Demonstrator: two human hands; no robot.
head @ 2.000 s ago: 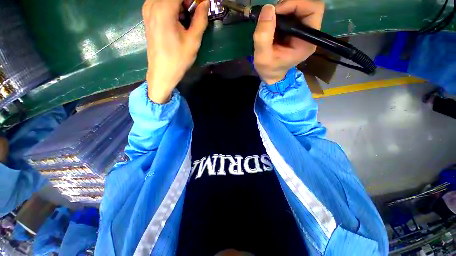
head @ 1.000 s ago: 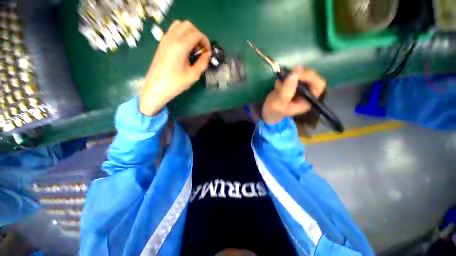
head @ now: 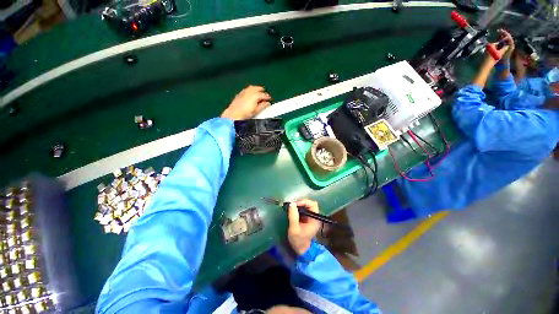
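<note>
My right hand [head: 304,228] holds the black soldering iron [head: 315,214] near the bench's front edge. Its thin tip points left, above and right of the grey fixture [head: 241,225]. No dark unit shows in the fixture. My left hand [head: 248,102] is stretched far forward to the white dividing strip, behind the black box-like unit [head: 260,135]. Its fingers are curled, and whether they hold anything cannot be seen. Small silver-white parts with yellowish ends [head: 127,197] lie in a loose pile left of my left sleeve.
A green tray [head: 326,180] holds a brown tub [head: 327,154] and a black unit with cables. A white box [head: 405,95] stands beyond it. Small dark units [head: 144,122] lie spaced along the far lane. A tray of parts [head: 21,245] is at left. A person in blue works at right.
My left hand has left the fixture area and reached far forward. The dark unit no longer shows beside the fixture. My right hand still holds the iron. The view has tilted up to show more bench.
</note>
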